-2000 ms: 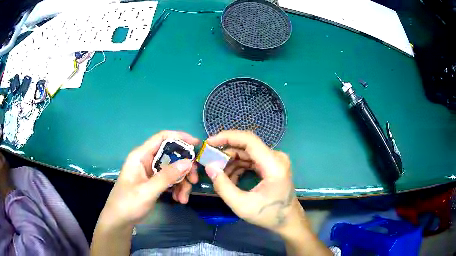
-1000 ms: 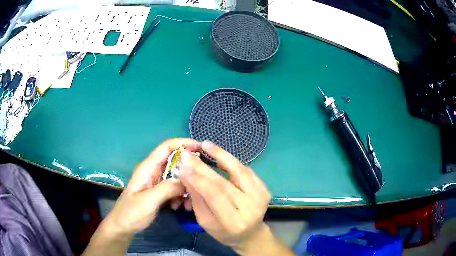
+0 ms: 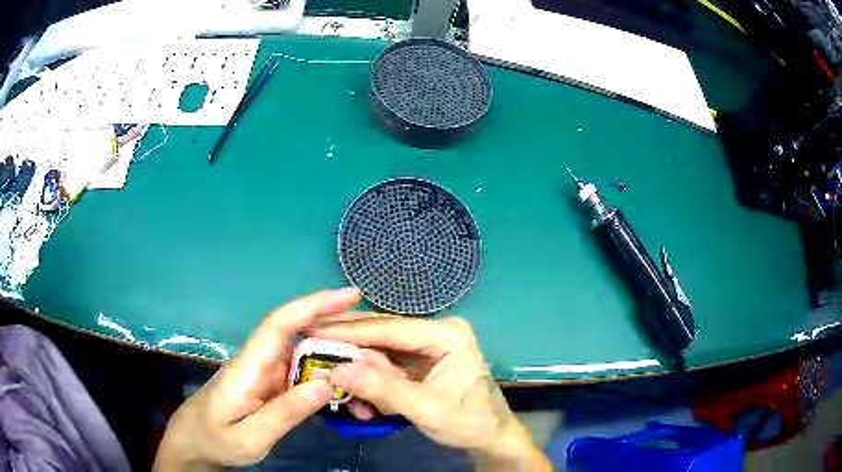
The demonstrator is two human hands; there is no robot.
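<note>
A small watch case [image 3: 300, 358] with a pale pinkish rim is held just off the bench's front edge, its open side up. A battery with yellow tape [image 3: 325, 363] shows inside it, partly hidden by fingers. My left hand [image 3: 249, 396] holds the case from the left, thumb at its lower rim. My right hand [image 3: 429, 378] is at the case's right side, its fingertips pressing on the battery. Whether the right fingers also grip the rim is hidden.
Beyond the hands is a round black screw tray [image 3: 410, 245], with a deeper one [image 3: 430, 90] behind. An electric screwdriver [image 3: 637, 272] lies right. Tweezers [image 3: 242, 111], a perforated white sheet [image 3: 138, 78] and wired modules [image 3: 37, 207] lie left. A blue stool [image 3: 655, 449] stands below the bench.
The battery was in my right fingers beside the case and now sits inside it. Both hands and the case have moved down toward me, and the view has shifted slightly.
</note>
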